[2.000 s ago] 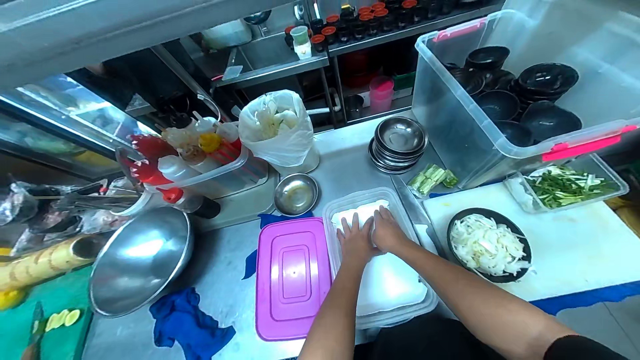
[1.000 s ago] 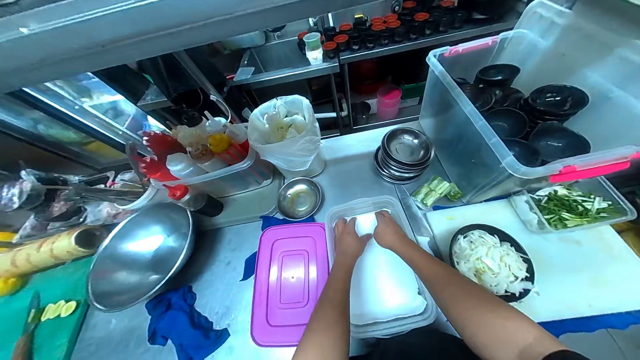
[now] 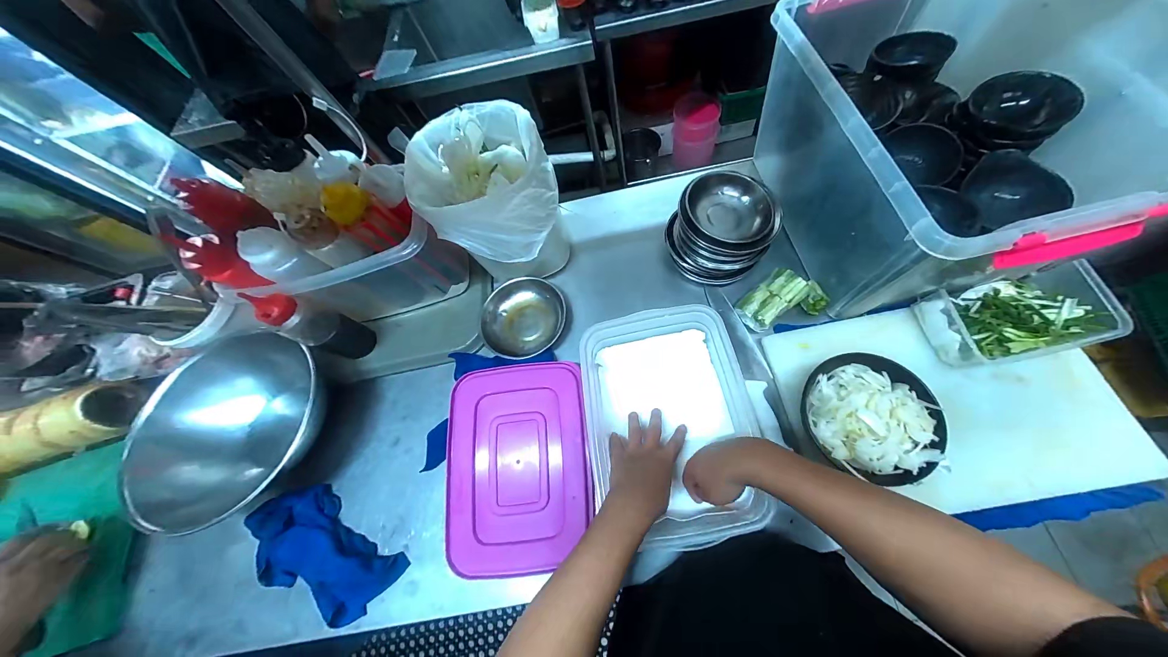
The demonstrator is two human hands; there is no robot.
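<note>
A rectangular clear plastic container (image 3: 730,342) stands in front of me, lined with a flat white sheet (image 3: 662,374), paper or cloth. My left hand (image 3: 643,461) lies on the sheet's near part with its fingers spread. Just right of it, my right hand (image 3: 723,470) rests on the sheet with curled fingers; whether it holds anything is hidden. A pink plastic lid (image 3: 520,470) lies left of the container. To the right, a black bowl of sliced onions (image 3: 876,420) stands on a white cutting board (image 3: 1013,411).
Left are a large steel bowl (image 3: 224,429), a blue cloth (image 3: 324,552) and another person's hand (image 3: 41,566) over a green board (image 3: 91,593). Behind stand a small steel bowl (image 3: 523,317), stacked metal bowls (image 3: 730,210), a bagged tub (image 3: 484,182), a bottle bin (image 3: 383,274) and a bin of black bowls (image 3: 821,164).
Both my hands have moved from the far part of the white sheet toward its near end. Another person's hand has come into view at the lower left. The view has shifted.
</note>
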